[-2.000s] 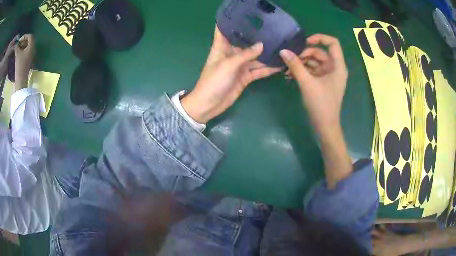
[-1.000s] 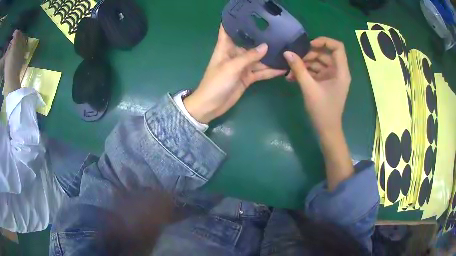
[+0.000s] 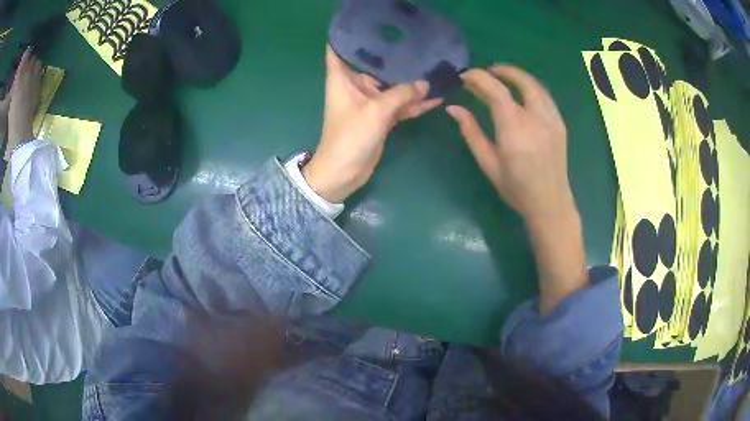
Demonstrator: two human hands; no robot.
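Note:
A dark grey oval housing [image 3: 403, 39] is held up at the top centre, its flat side with small openings facing the camera. My left hand [image 3: 358, 123] grips its lower left edge, with the thumb on the flat face. A darker black pad patch [image 3: 445, 79] lies at the housing's lower right end. My right hand [image 3: 514, 136] is beside that end, thumb and fingers apart; its index fingertip is close to the edge, and whether it touches cannot be told. No separate thing shows in it.
Yellow pad sheets with black ovals [image 3: 637, 177] lie stacked at right. Dark housings [image 3: 150, 148] lie at left, near a yellow sheet of black arcs [image 3: 109, 31]. A person's white sleeve [image 3: 33, 214] is at far left. A box [image 3: 666, 390] is at lower right.
The housing and my left hand have moved left and slightly up. My right thumb has come off the housing's end and my right fingers have spread. The neighbouring person's hand has shifted.

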